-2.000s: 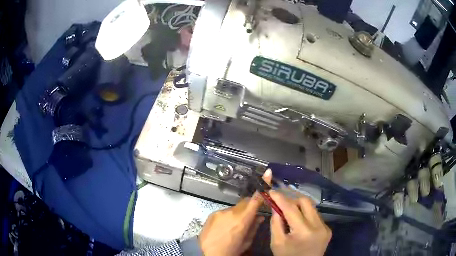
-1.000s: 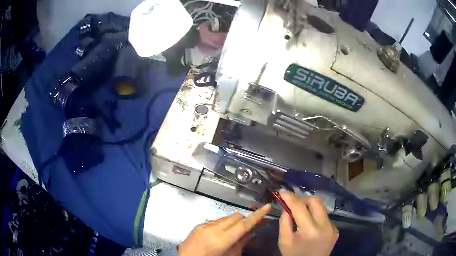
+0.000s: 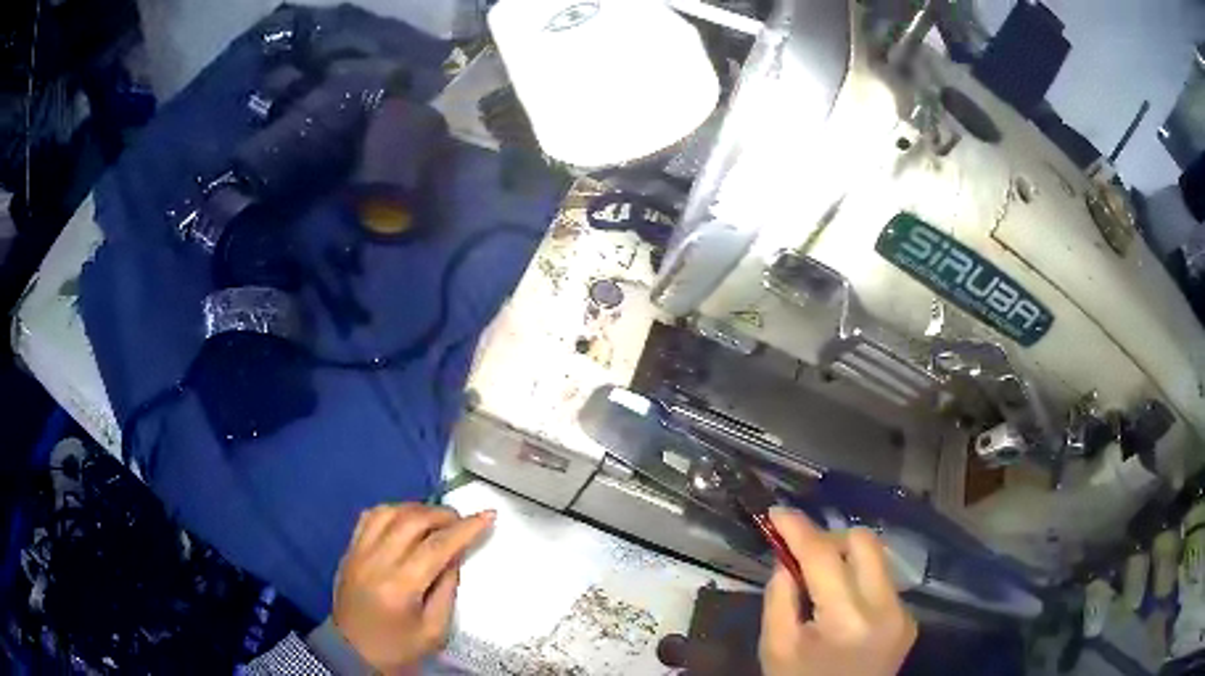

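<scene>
My right hand [image 3: 839,601] holds a slim tool with a red handle [image 3: 782,544], its dark tip at the round screw of the shiny metal folder attachment [image 3: 714,478] on the front of the machine bed. The tip is blurred, so I cannot tell whether it touches the screw. A navy strip [image 3: 912,522] runs from the right toward the folder. My left hand [image 3: 403,581] is over the white table left of the folder, thumb and forefinger close together; I cannot tell whether anything thin is between them.
The cream Siruba machine [image 3: 846,238] fills the right, its stained bed [image 3: 562,317] at centre. A white work lamp [image 3: 601,79] hangs at the top. Dark tape rolls [image 3: 251,383] lie on navy fabric [image 3: 357,489] at left. Pale knobs [image 3: 1136,574] stand at far right.
My left hand has moved away from the folder to the left. My right hand still holds the red-handled tool, its tip now over the round screw. The view has shifted, so the machine appears further right.
</scene>
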